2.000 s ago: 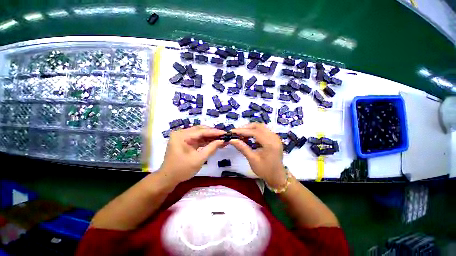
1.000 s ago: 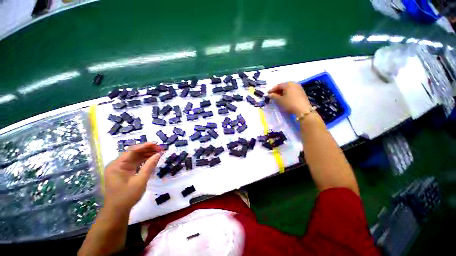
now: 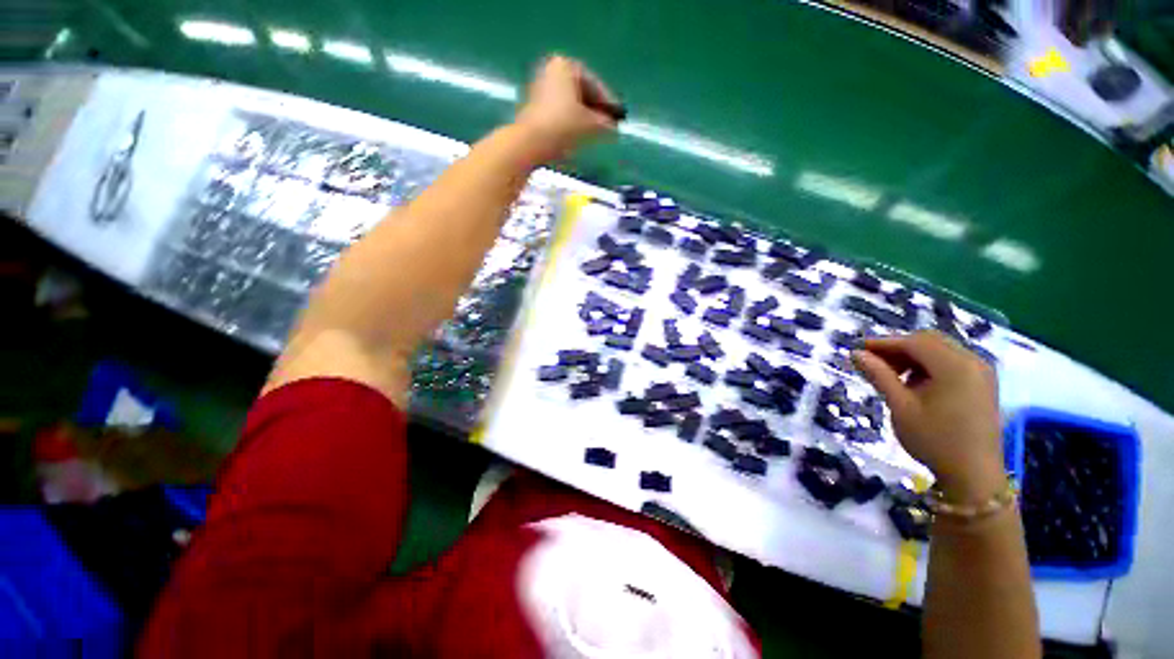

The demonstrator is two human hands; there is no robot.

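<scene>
My left hand (image 3: 567, 106) is stretched out over the green conveyor belt (image 3: 721, 97), its fingers closed on a small black unit (image 3: 605, 108). My right hand (image 3: 937, 397) is over the right end of the clusters of black units (image 3: 761, 382), thumb and index finger bent toward each other; whether it holds anything cannot be told. The clusters lie in rows on the white surface. Two single black units (image 3: 600, 456) lie near the front edge.
The clear compartment tray (image 3: 277, 232) with green and silver pieces lies left, partly under my left arm. Scissors (image 3: 116, 180) lie beyond it. The blue bin (image 3: 1133, 502) of black parts is right of my right wrist. Yellow tape strips (image 3: 532, 322) cross the surface.
My left hand has moved from the near left of the clusters out over the conveyor and has a black unit in it. The view has turned left, showing the scissors.
</scene>
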